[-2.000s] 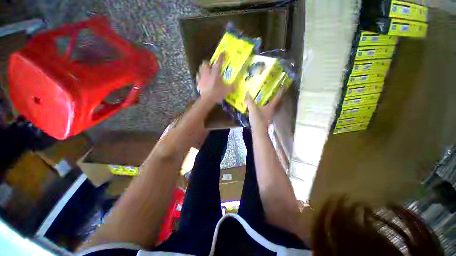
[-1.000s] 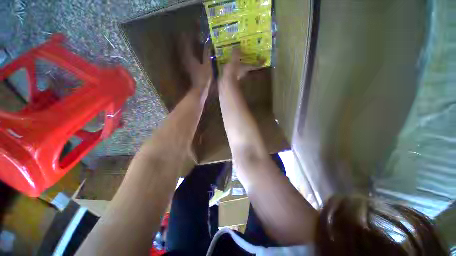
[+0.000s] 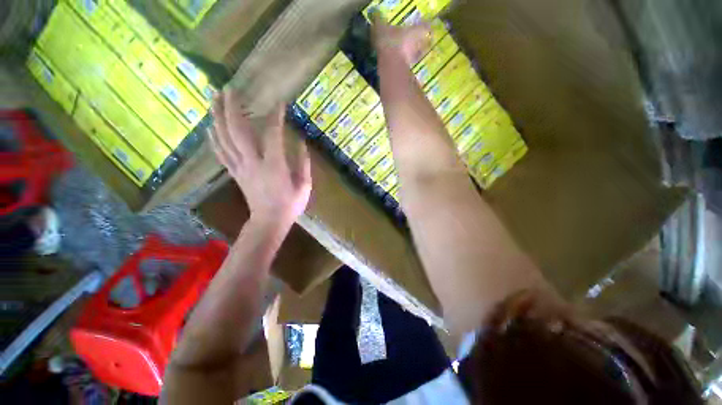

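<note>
A large open brown carton [image 3: 586, 182] lies in front of me and to the right. It holds rows of yellow packs [image 3: 471, 119] with white labels, and dark plastic runs along the rows. My right hand [image 3: 402, 38] is at the far end of these packs, its fingers partly hidden; whether it grips one is unclear. My forearm crosses the rows. My left hand [image 3: 265, 162] is empty, fingers spread, above the edges between this carton and another at the left. That left carton holds tight rows of yellow packs [image 3: 123, 83].
A red plastic stool [image 3: 131, 336] lies tipped at the lower left, and another red stool [image 3: 28, 162] is cut off by the left edge. A small open carton [image 3: 275, 340] stands near my legs. Part of a head with hair [image 3: 578, 356] shows at the lower right.
My hands have left the carton where they were placing packs against the side. The view has swung right to the large carton. My right hand reached forward; my left hand spread open.
</note>
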